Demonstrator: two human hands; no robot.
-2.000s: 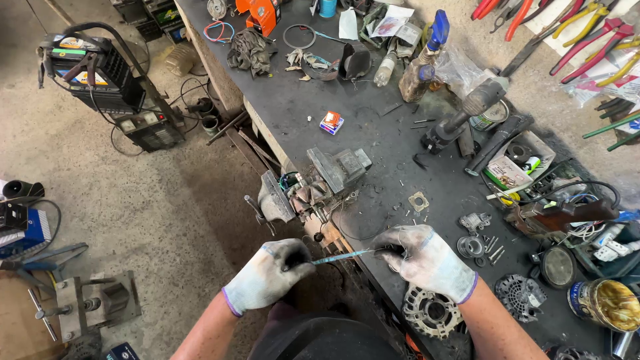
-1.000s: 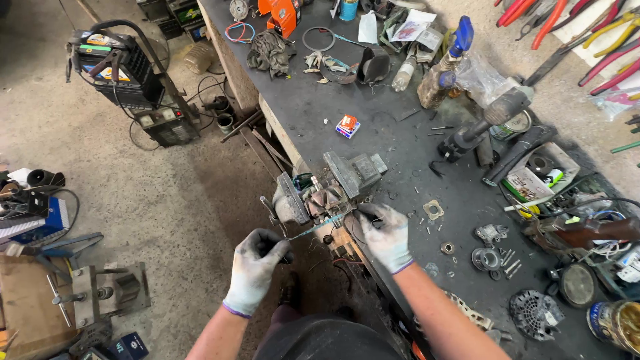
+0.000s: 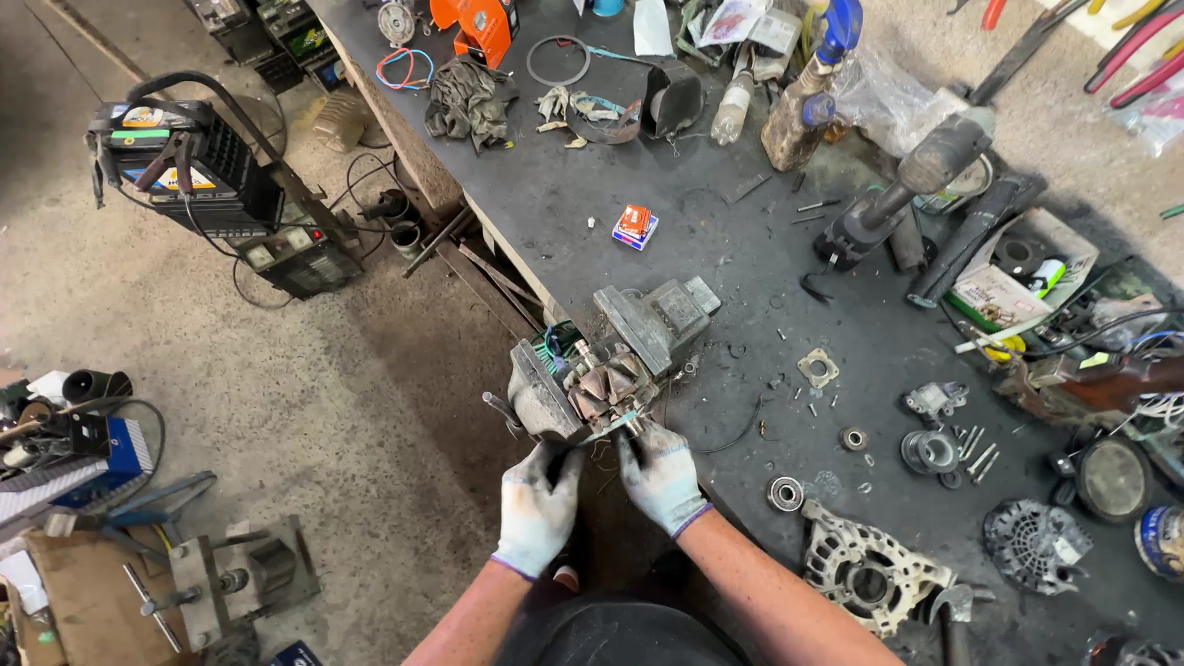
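Note:
An alternator rotor (image 3: pixel 610 384) with claw poles lies between the jaws of a bench vise (image 3: pixel 638 326) at the bench edge. My left hand (image 3: pixel 541 504), in a white work glove with dark fingertips, pinches one end of a thin bluish strip (image 3: pixel 610 427). My right hand (image 3: pixel 661 476), gloved alike, holds the other end close to the rotor's shaft. The strip passes at the near end of the rotor; whether it touches the shaft is hard to tell. Green and blue wiring shows between the left jaw and the rotor.
Small orange and blue boxes (image 3: pixel 636 227) sit beyond the vise. To the right lie an alternator housing (image 3: pixel 869 564), a bearing (image 3: pixel 785 494), a square retainer plate (image 3: pixel 818 368) and a cordless impact wrench (image 3: pixel 902 190). A battery cart (image 3: pixel 296 245) stands on the floor at left.
Both hands have come together at the near end of the rotor, bringing the strip, earlier stretched between them in front of the vise, to its shaft area.

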